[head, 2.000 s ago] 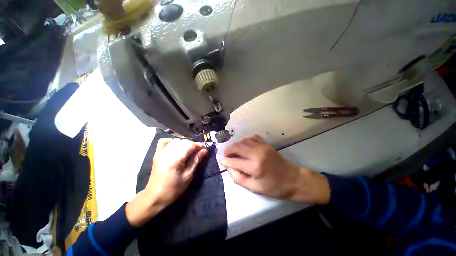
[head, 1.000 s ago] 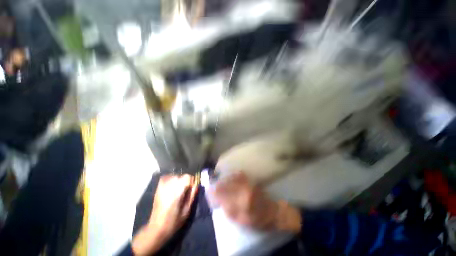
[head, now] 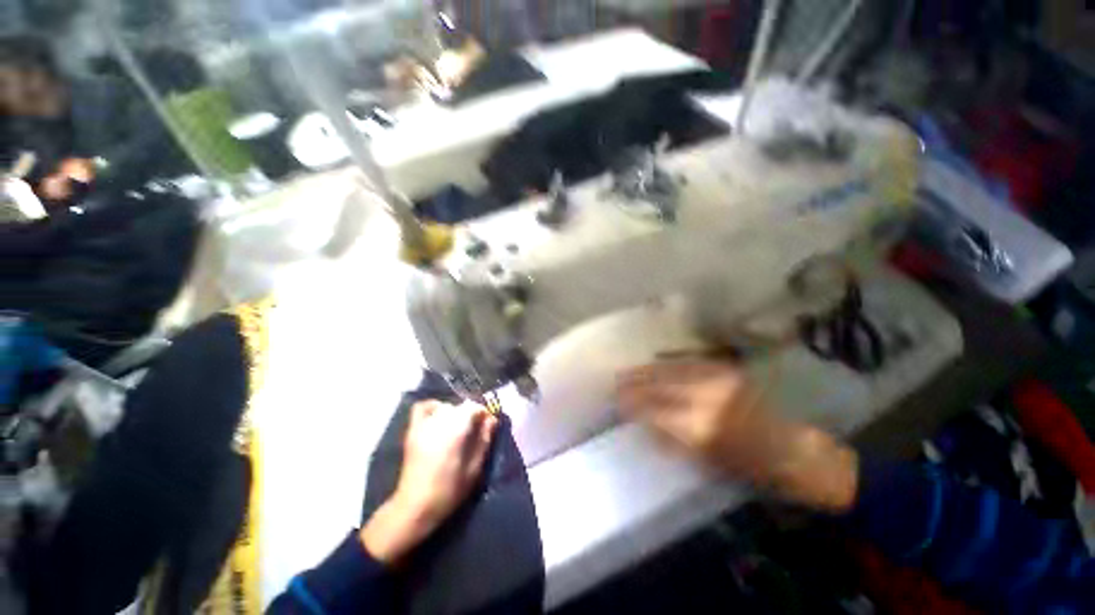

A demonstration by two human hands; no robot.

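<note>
A dark cut piece (head: 510,529) lies on the white machine table below the needle area and hangs toward me. My left hand (head: 442,451) is closed on its upper end, close to the presser foot (head: 490,399). The sewing machine (head: 624,258) stands across the middle, its head at the left. My right hand (head: 708,415) is blurred over the machine bed, right of the cloth and apart from it. Its fingers point left; whether it holds anything is not clear. A reddish-brown tool under or beside its fingers cannot be made out.
Black cut pieces (head: 168,445) lie left of the machine over yellow printed tape (head: 249,529). Black-handled scissors (head: 844,330) lie at the right end of the bed. Another table (head: 612,54) with black cloth is behind. A person's hand (head: 66,178) shows at the far left.
The view has tilted up and shows more of the workshop. My right hand has moved away from the cloth to the right, over the bed. My left hand has stayed on the cloth by the needle.
</note>
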